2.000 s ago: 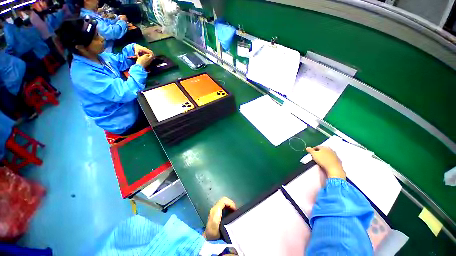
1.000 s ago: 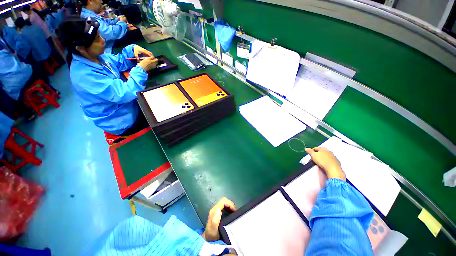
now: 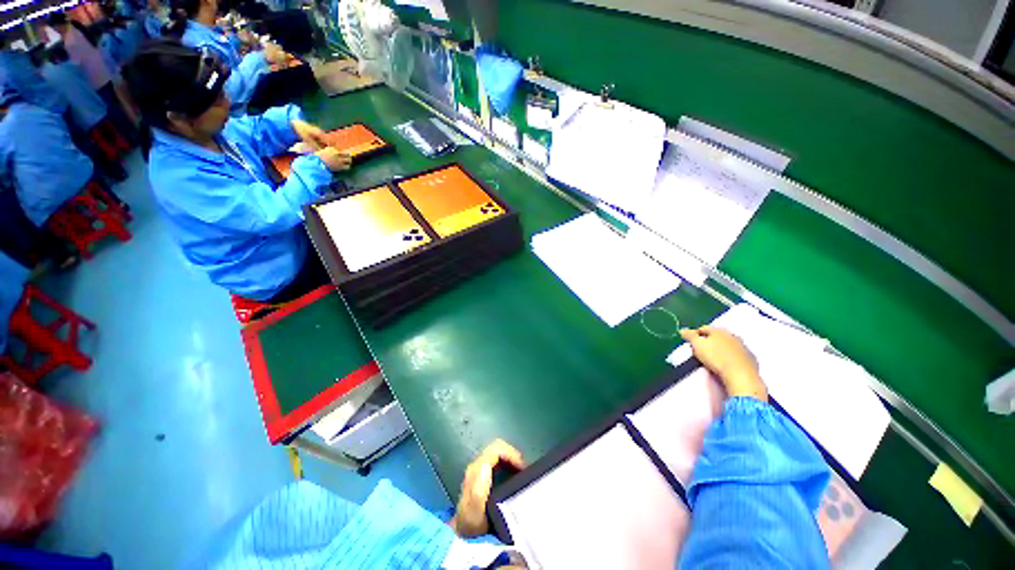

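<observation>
A black two-pocket tray (image 3: 561, 453) lies at the bottom right on the bench, each pocket covered by a thin pinkish-white sheet (image 3: 601, 507). My left hand (image 3: 486, 481) is at its near left corner, fingers curled around the edge. My right hand (image 3: 726, 359) is at the far corner, fingers at the rim beside a small white piece; its forearm crosses the tray. How firmly either hand grips is partly hidden. An orange panel with camera holes (image 3: 837, 507) shows pinkish under a sheet right of my right sleeve.
A tray stack (image 3: 429, 267) with gold and orange panels on top stands further along the green bench (image 3: 490, 367). White sheets (image 3: 607, 267) and a thin ring (image 3: 660, 323) lie behind. Clipped papers hang at the back rail. A person in blue sits left, beside a red-edged board (image 3: 262, 379).
My hands and the covered tray have not visibly moved. The seated person's hands have shifted, and an orange panel now shows in the tray in front of them.
</observation>
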